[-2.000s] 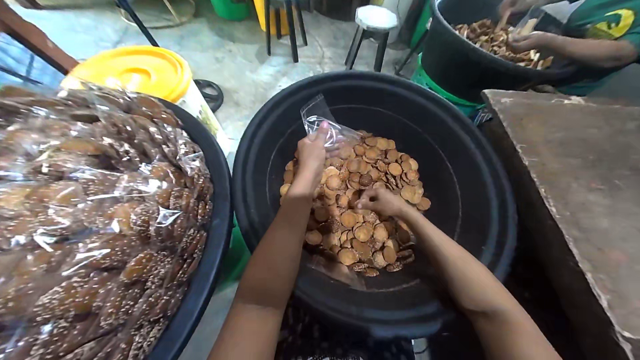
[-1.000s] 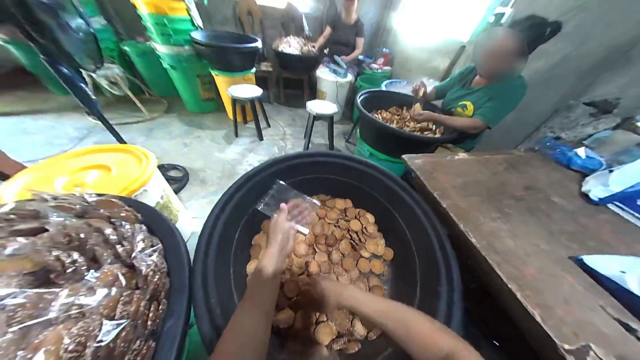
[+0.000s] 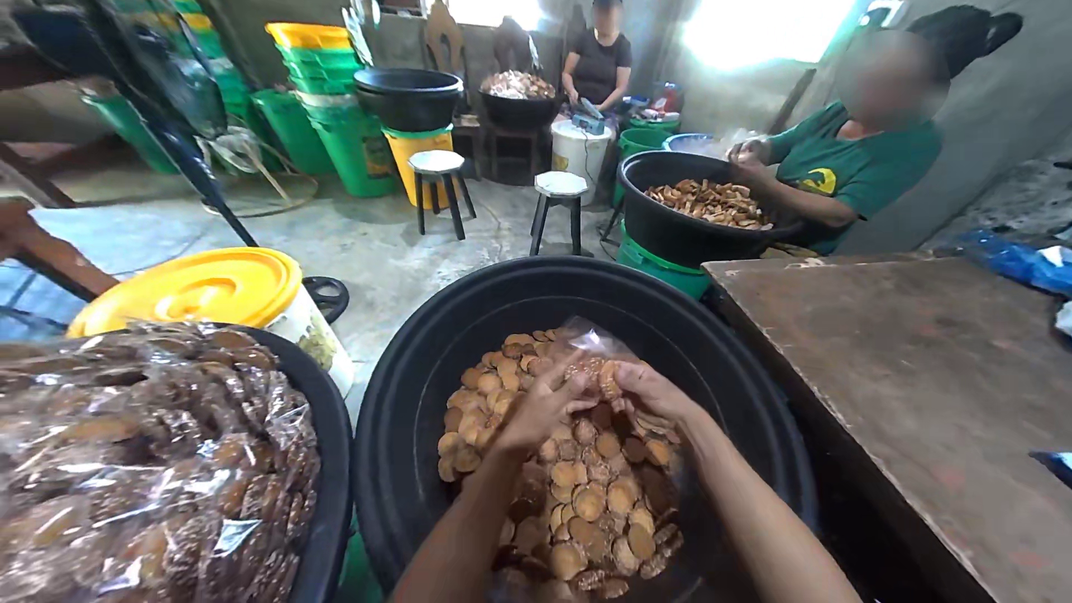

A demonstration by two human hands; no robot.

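Observation:
A large black plastic tub (image 3: 712,335) holds loose round brown cookies (image 3: 589,502), some dotted with pale seeds. Over them, my left hand (image 3: 544,406) grips the near left side of a clear plastic bag (image 3: 590,337). My right hand (image 3: 653,398) holds a few seeded cookies (image 3: 610,379) at the bag's mouth, thumb on top. Whether these cookies are fully inside the bag cannot be told. Filled clear bags of cookies (image 3: 126,469) are heaped in another black tub (image 3: 335,452) at the left.
A white bucket with a yellow lid (image 3: 197,289) stands behind the left tub. A brown table (image 3: 904,352) borders the right side. Beyond are stools (image 3: 561,184), green bins (image 3: 347,151), and two people, one (image 3: 871,159) working at a black tub of brown pieces (image 3: 712,203).
My right hand has come up from the cookie pile to the bag and now holds cookies there. My left hand stays on the bag. The view has tilted up since the first frame.

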